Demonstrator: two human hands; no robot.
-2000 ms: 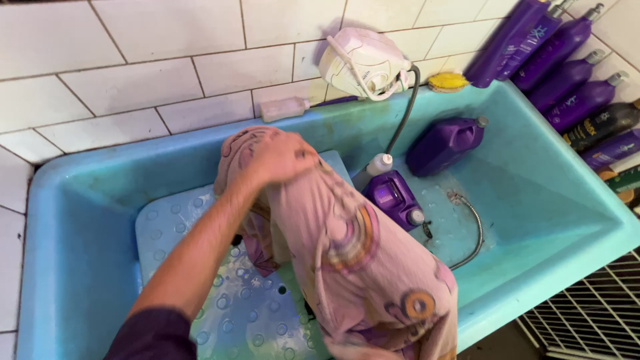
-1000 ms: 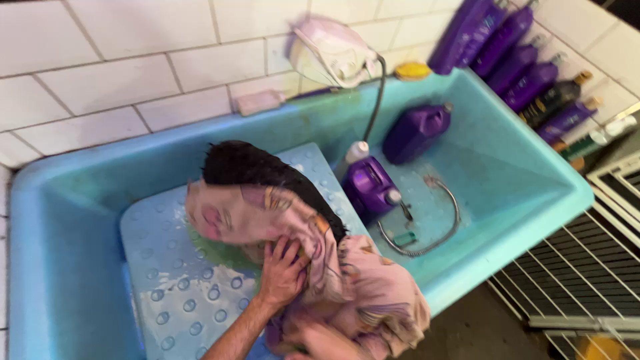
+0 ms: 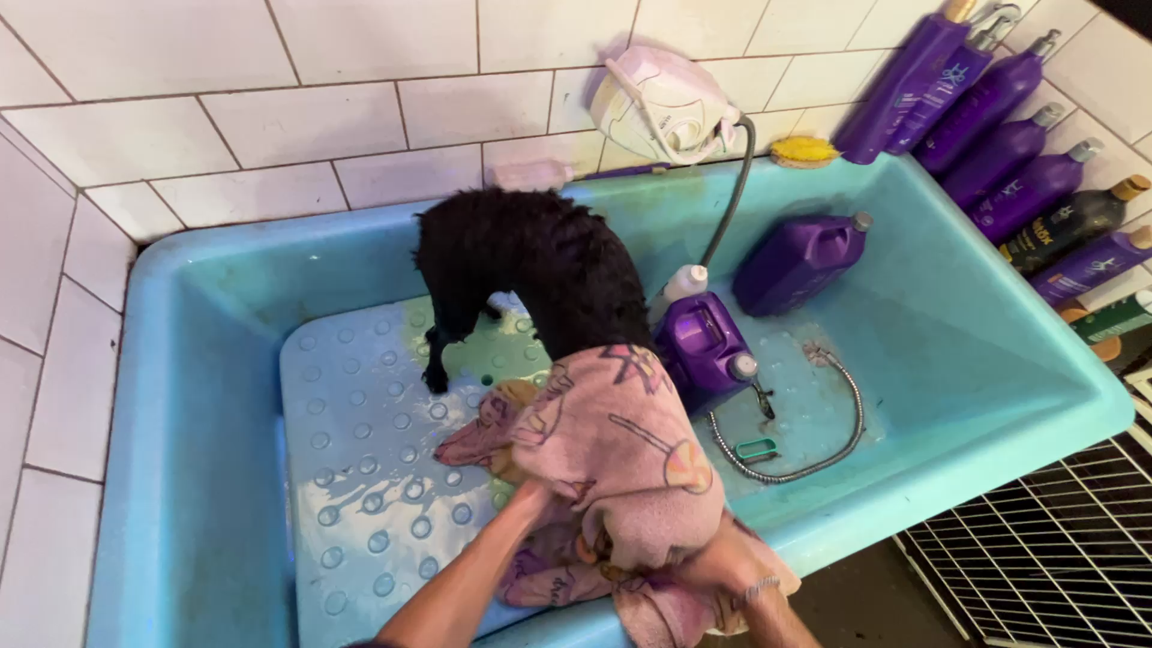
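A wet black dog (image 3: 558, 261) stands in a blue tub (image 3: 225, 261), its hind part bare. A pink patterned towel (image 3: 630, 450) covers its front part and head. My left hand (image 3: 540, 508) reaches under the towel's left side; its fingers are hidden. My right hand (image 3: 720, 567), with a bracelet at the wrist, presses the towel near the tub's front edge, and its fingers are partly hidden. Part of the towel hangs over that edge.
A pale bath mat (image 3: 360, 405) lies under the dog. Purple jugs (image 3: 706, 351) and a metal hose (image 3: 850, 423) lie at right. A yellow brush (image 3: 804, 150), a white appliance (image 3: 666, 103) and several bottles (image 3: 981, 108) line the rim. A wire crate (image 3: 1035, 540) stands outside.
The towel has come off the dog's back, where it lay two seconds ago, and now covers its front. Both hands have moved toward the tub's near edge.
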